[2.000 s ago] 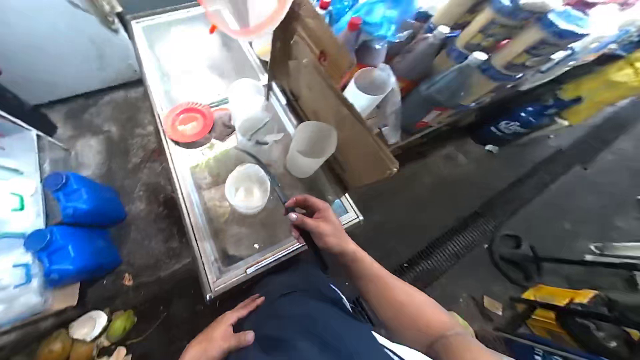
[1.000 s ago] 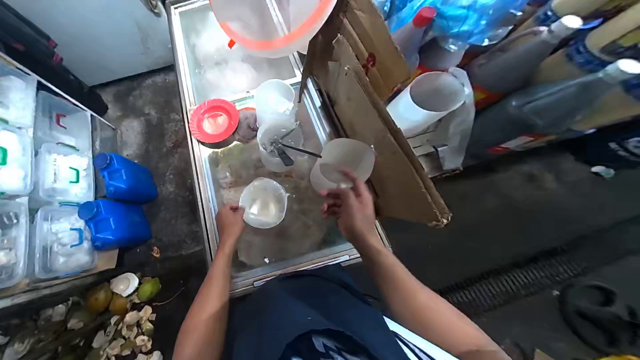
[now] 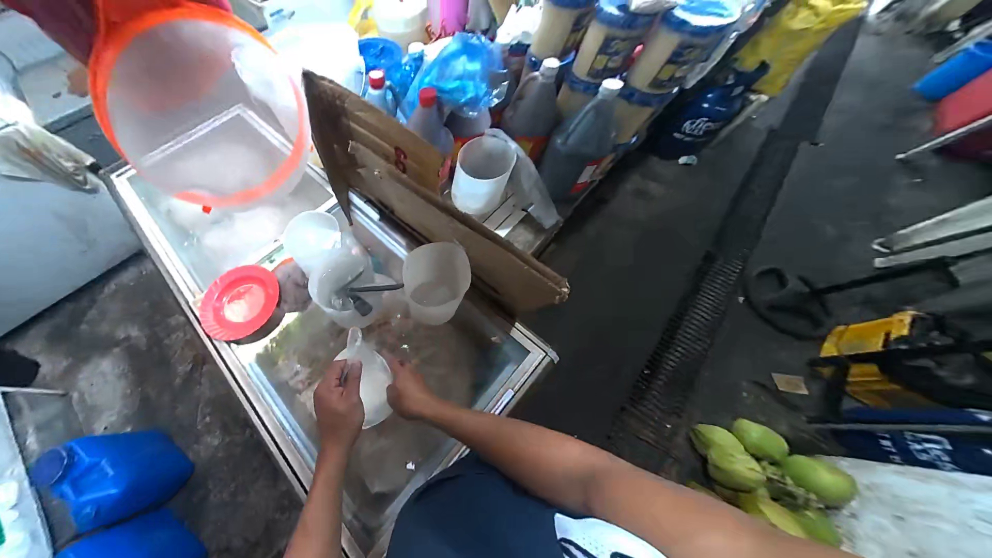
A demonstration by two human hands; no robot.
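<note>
Both my hands are on a small white plastic container [image 3: 377,394] above the glass top [image 3: 434,364] of a metal-framed case. My left hand [image 3: 339,399] grips its left side, thumb up, by a narrow pale part at the top. From the right, my right hand [image 3: 408,390] holds the other side. Just beyond stands a cloudy plastic pitcher [image 3: 335,283] with dark handles of utensils across it. To its right is a translucent plastic container [image 3: 435,283], and a red plastic dish [image 3: 239,303] lies to its left. What the held container has inside cannot be told.
A large orange-rimmed translucent tub [image 3: 205,108] looms at upper left. A cardboard piece [image 3: 434,209] stands along the case's right side, with bottles [image 3: 583,139] and a white cylindrical container [image 3: 482,174] behind it. Blue jerrycans [image 3: 116,473] are on the floor at left, green coconuts [image 3: 775,473] at lower right.
My right hand has left the translucent container at the right and come to the white container that my left hand was touching. The view has shifted to the right.
</note>
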